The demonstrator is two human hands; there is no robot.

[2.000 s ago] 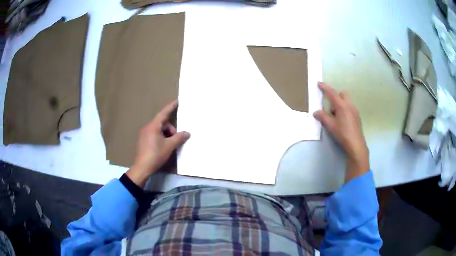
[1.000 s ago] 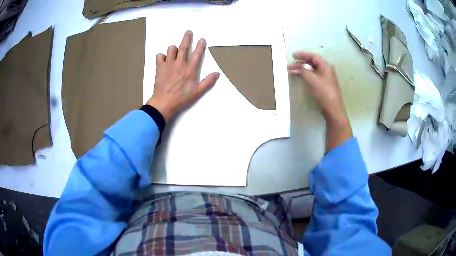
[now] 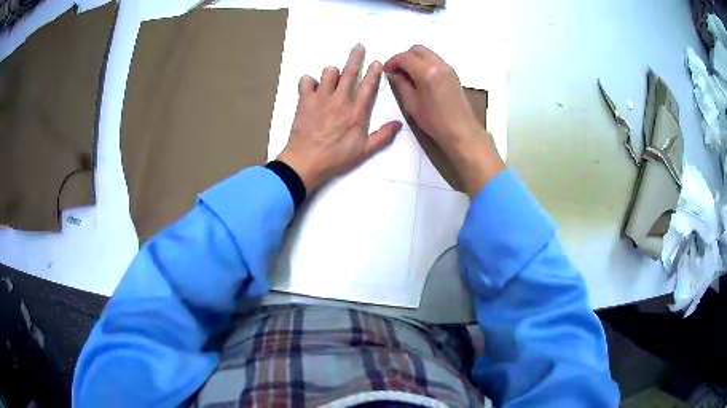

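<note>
The white card template point(image 3: 351, 231) lies over a brown cut panel point(image 3: 203, 111), which shows to its left and through the template's window. My left hand point(image 3: 335, 119) lies flat on the template with its fingers spread, holding nothing. My right hand point(image 3: 430, 92) is at the upper left corner of the window, its thumb and fingertips pinched together. What is in the fingertips is too small to make out; it may be a chalk sliver. My right hand and wrist cover much of the window.
A brown pile of panels point(image 3: 52, 119) lies at the left. A brown stack edge shows at the far side. At the right are a twisted fabric strip point(image 3: 620, 119), a tied beige bundle point(image 3: 658, 171) and crumpled white pieces point(image 3: 693, 231).
My right hand has moved left from beyond the template's right edge to the window's upper left corner. My left hand went from the template's left edge to flat on top and stays there.
</note>
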